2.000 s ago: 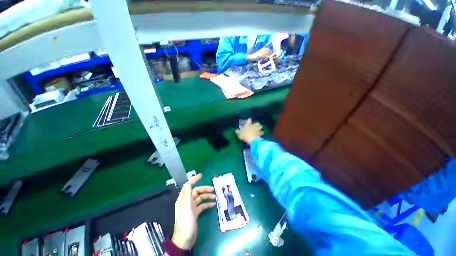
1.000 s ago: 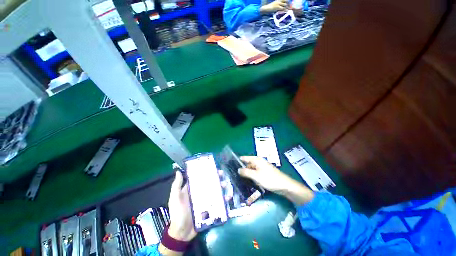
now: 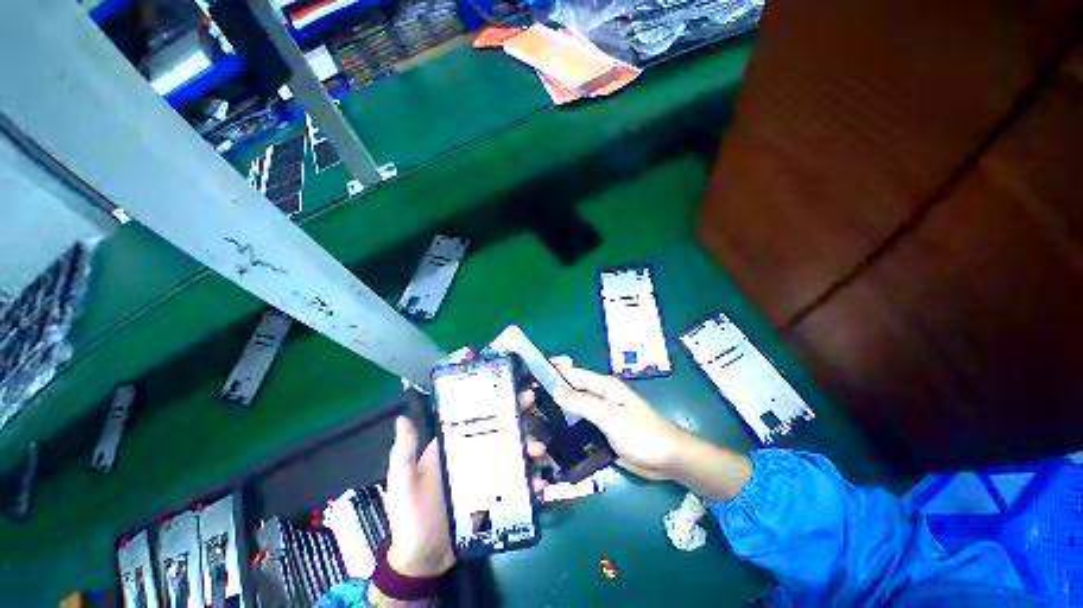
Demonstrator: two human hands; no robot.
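Note:
My left hand (image 3: 418, 493) holds a screen-and-frame unit (image 3: 485, 457) upright, its white-silver back and black border facing me. A small red bit shows at its top end. My right hand (image 3: 618, 418) is just right of it, fingers on a dark slab (image 3: 568, 434) that lies partly behind the unit and under the fingers. A pale thin film or sheet (image 3: 519, 348) sticks up at the slab's upper end. The left fingertips show between the unit and the slab; whether they touch the slab is unclear.
Several white-backed units lie along the green surface, such as those at right (image 3: 634, 321) (image 3: 748, 378). A black parts tray (image 3: 327, 457) sits at left, a white post (image 3: 273, 267) beyond it. A crumpled white lump (image 3: 685, 523) lies near my right forearm. A brown panel (image 3: 891, 214) stands at right.
Since one second ago, the unit in my left hand is more upright and slightly lower. A pale sheet now shows above the dark slab. Earlier, my right hand reached far forward over the green surface.

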